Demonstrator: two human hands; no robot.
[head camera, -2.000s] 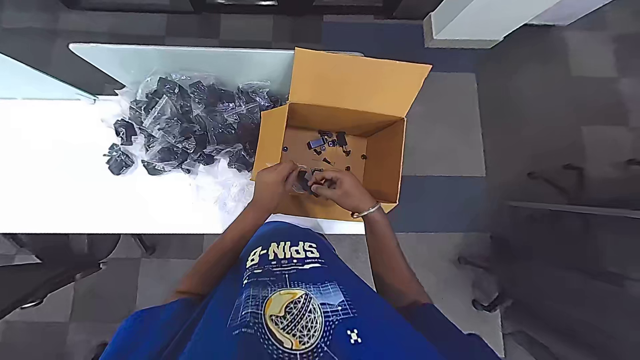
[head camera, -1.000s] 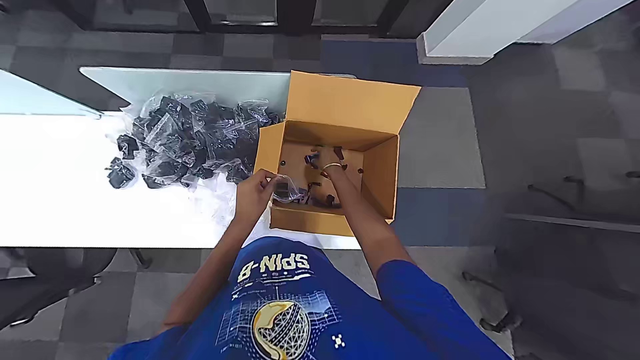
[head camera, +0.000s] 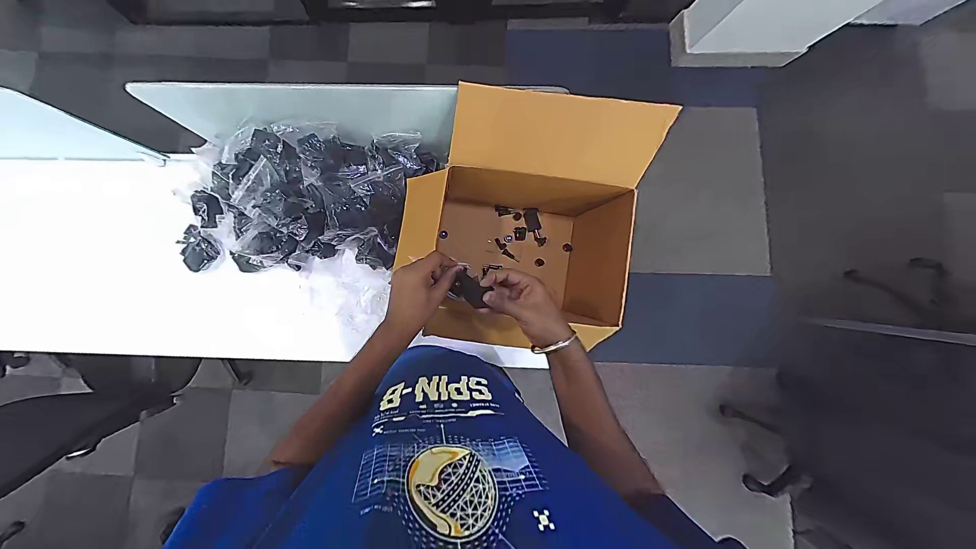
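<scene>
Over the near edge of an open cardboard box (head camera: 602, 259), my left hand (head camera: 419, 290) pinches a small clear plastic bag whose mouth I can barely make out. My right hand (head camera: 526, 305), with a bracelet at the wrist, has its fingertips on a black part (head camera: 473, 291) at the bag; whether the part is inside the bag cannot be told. Small black parts (head camera: 532, 221) lie scattered on the floor of the box. Left of the box, a heap of clear plastic bags with black parts inside (head camera: 305, 198) lies on the white table.
The white table (head camera: 152, 297) runs off to the left. Clear plastic (head camera: 351, 297) lies beside the heap. The box's far flap (head camera: 564, 137) stands out beyond it. A dark chair (head camera: 99, 396) is at the lower left, and a white pillar base (head camera: 747, 38) is at the top right.
My right hand was down inside the box one second ago; it has come back to the near edge beside my left hand, with a black part at its fingertips.
</scene>
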